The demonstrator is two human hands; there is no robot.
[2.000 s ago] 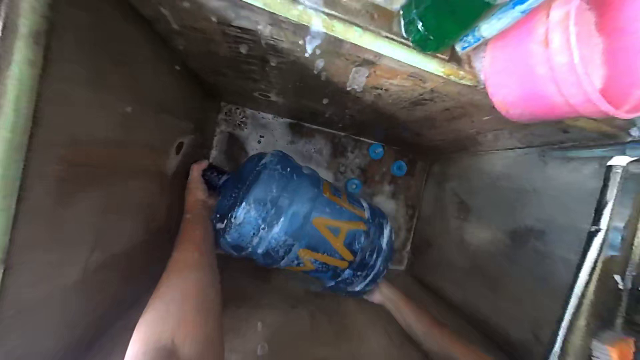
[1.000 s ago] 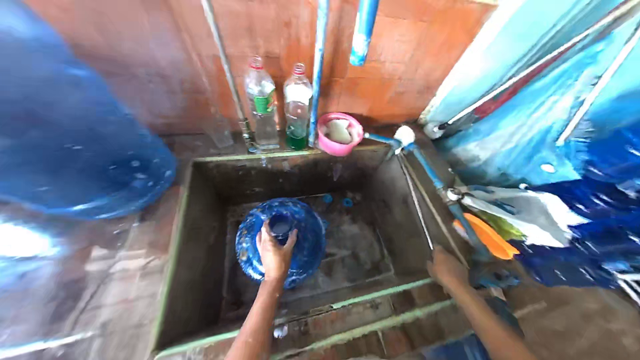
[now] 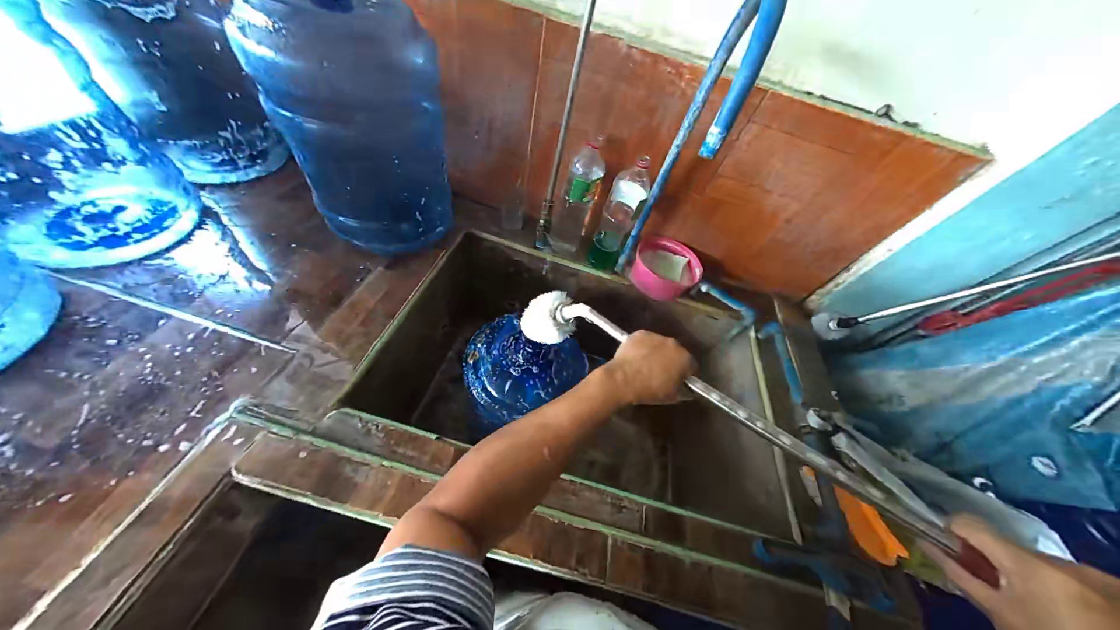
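Note:
My left hand point(image 3: 652, 367) grips the metal rod of a long-handled brush point(image 3: 761, 427) near its bent end. The brush's round white bristle head point(image 3: 548, 318) is over the top of a blue plastic water jug point(image 3: 516, 372), which stands in the tiled basin point(image 3: 437, 289); whether the two touch I cannot tell. At the lower right my right hand point(image 3: 1006, 560) is closed around the reddish handle end of the same brush. The jug's mouth is hidden behind the brush head.
Large blue water jugs point(image 3: 350, 131) stand on the wet tiled ledge at the left. Behind the basin are a clear plastic bottle point(image 3: 577, 197), another holding green liquid point(image 3: 612, 219) and a pink tub point(image 3: 665, 269). Blue pipes point(image 3: 696, 122) rise there; an orange object point(image 3: 871, 525) lies right.
The jug lay on its side in both hands two seconds ago, then stood upright with my left hand at its neck. My left hand has let go of it and taken the brush rod.

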